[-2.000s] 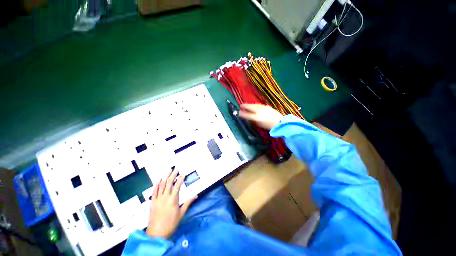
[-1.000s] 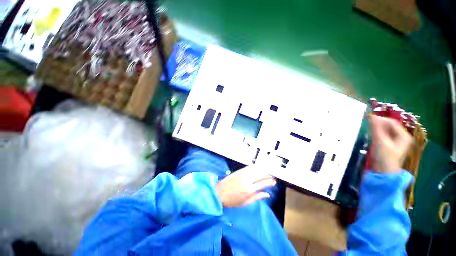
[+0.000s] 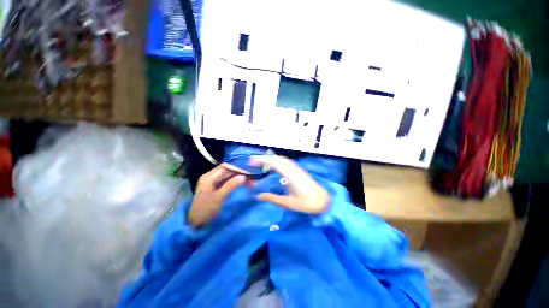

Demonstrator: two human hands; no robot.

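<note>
A flat white panel with cutouts lies in front of me. A thin dark lead curves across its left part to the square hole. A narrow pale strip runs down past the panel's left edge to my left hand, whose thumb and fingers are pinched on it, below the panel's near edge. My right hand is just to the right, blurred, with thumb and fingers apart; I see nothing clearly held in it. Neither hand touches the panel.
Red wire harnesses and yellow-black ones lie right of the panel. A blue bin stands at its left. A tangled harness heap sits on a divided cardboard tray. A clear plastic heap is at left, an open carton at lower right.
My right hand has left the harnesses and come to my lap beside my left hand. My left hand has left the panel and taken the strip. The dark lead now shows on the panel.
</note>
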